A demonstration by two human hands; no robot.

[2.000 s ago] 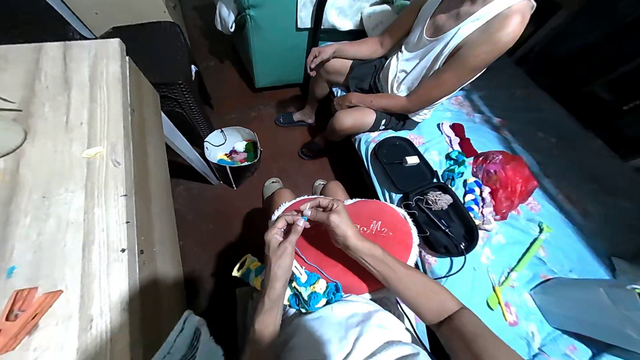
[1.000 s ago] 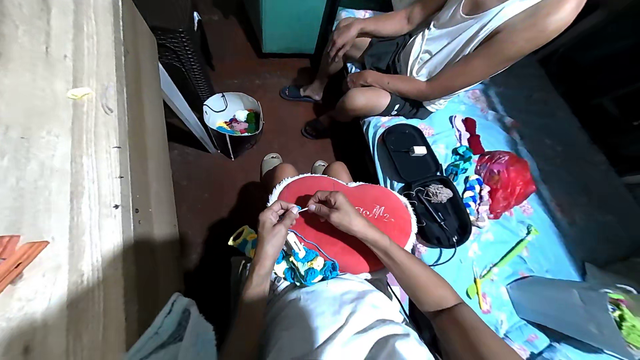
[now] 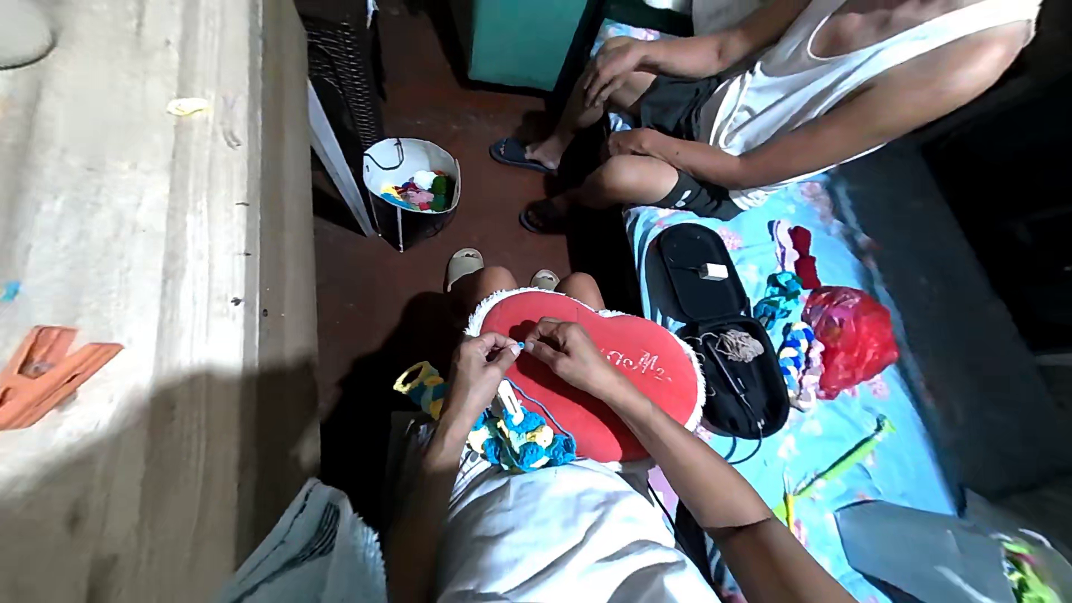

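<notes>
My left hand [image 3: 481,364] and my right hand [image 3: 569,352] meet over a red heart-shaped cushion [image 3: 586,402] with white fluffy trim on my lap. Between the fingertips of both is a tiny blue piece [image 3: 521,345], apparently yarn; its exact form is too small to tell. A blue strand of yarn [image 3: 540,406] curves over the cushion to a crocheted piece in blue, yellow and white [image 3: 523,440], which lies at the cushion's lower left edge. More yellow and blue crochet [image 3: 423,385] hangs left of my left wrist.
A wooden table [image 3: 151,251] with an orange plastic piece [image 3: 50,377] stands left. A bucket of yarn [image 3: 410,180] is on the floor. Another person [image 3: 754,109] sits on the bed at right, near an open black case [image 3: 737,360], a red plastic bag [image 3: 850,339] and a grey container [image 3: 904,544].
Both hands stay together over the cushion, with small shifts of the fingers. The other person's hands rest about the knees throughout.
</notes>
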